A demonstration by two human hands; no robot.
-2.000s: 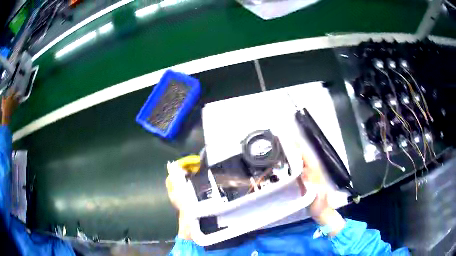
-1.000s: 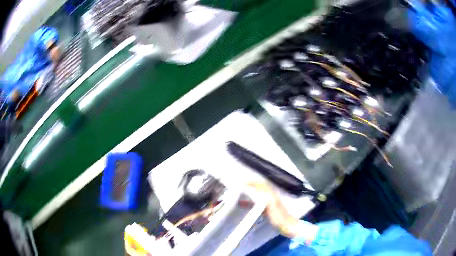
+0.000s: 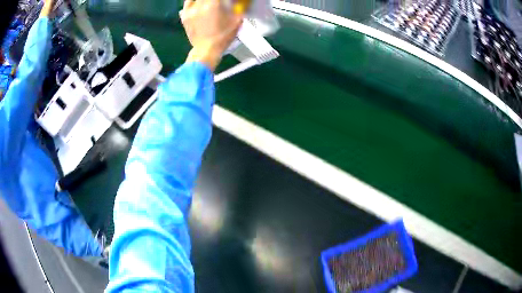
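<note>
My left hand (image 3: 210, 26) reaches far forward to the top edge of the picture, with a yellow finger cot at its fingertips. It is on a white plastic housing (image 3: 258, 35) over the green conveyor belt. The fingertips and much of the housing are cut off by the top edge. My right hand is not in view. The blue screw bin (image 3: 411, 254), full of small dark screws, is at the bottom right.
At the left, another person's blue sleeve (image 3: 26, 68) is beside white housings (image 3: 129, 80) and a black screwdriver (image 3: 83, 174). A pale rail (image 3: 320, 171) runs between bench and conveyor (image 3: 366, 109). Trays of small parts (image 3: 420, 23) lie beyond the belt.
The view has swung left. My left hand and the housing have moved from the mat to the conveyor. My right hand, the mat and the module tray have left the picture.
</note>
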